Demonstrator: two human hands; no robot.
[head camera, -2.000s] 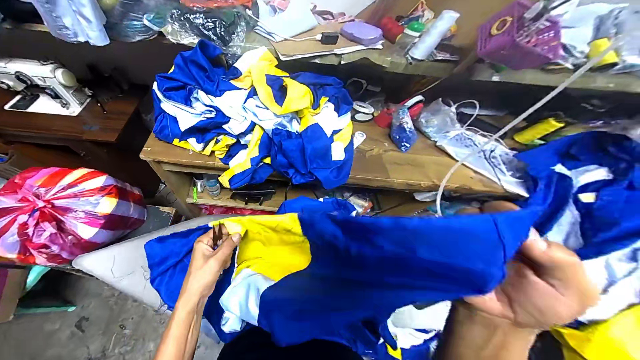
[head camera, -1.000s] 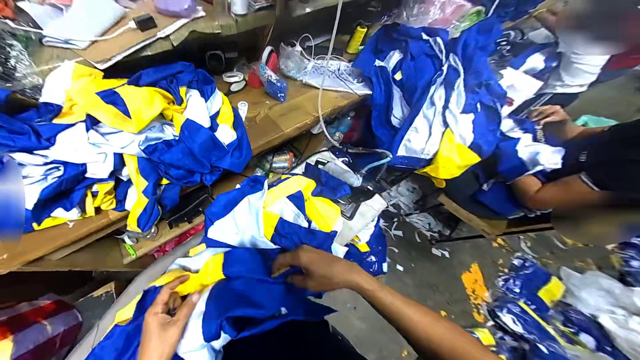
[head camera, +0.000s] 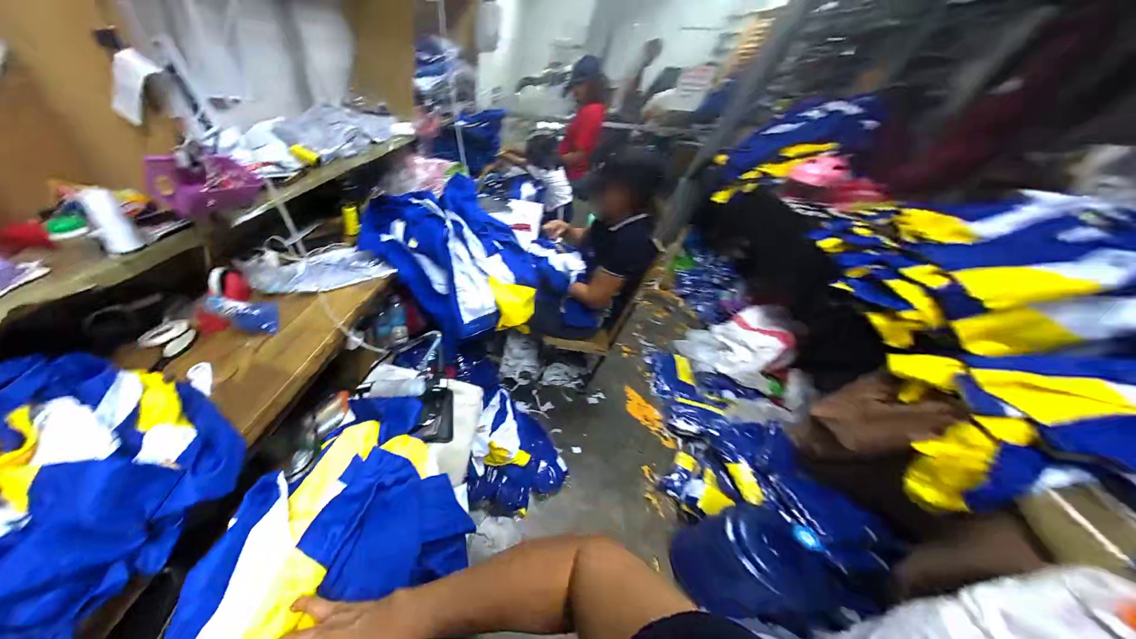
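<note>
My right hand (head camera: 351, 614) rests at the bottom edge on a blue, white and yellow cloth piece (head camera: 368, 524), its fingers spread over a yellow part. The lower side of this hand is cut off by the frame. My left hand is out of view. Left of the cloth piece, a larger heap of blue, yellow and white fabric (head camera: 98, 479) hangs over the wooden table. Beyond my hand, a white sewing machine (head camera: 461, 426) is partly covered by cloth.
A wooden table (head camera: 293, 346) and cluttered shelf (head camera: 115, 257) line the left. A seated person (head camera: 617, 248) handles fabric beyond; another person in red (head camera: 583, 138) is farther back. Wrapped blue bundles (head camera: 728, 453) lie on the floor. At right are a dark-clothed figure (head camera: 772, 275) and striped fabric (head camera: 1021, 293).
The view has swung far to the right. My left hand, on the cloth one second ago, has left the view. Two seconds ago it held a small dark tool. My right hand remains on cloth.
</note>
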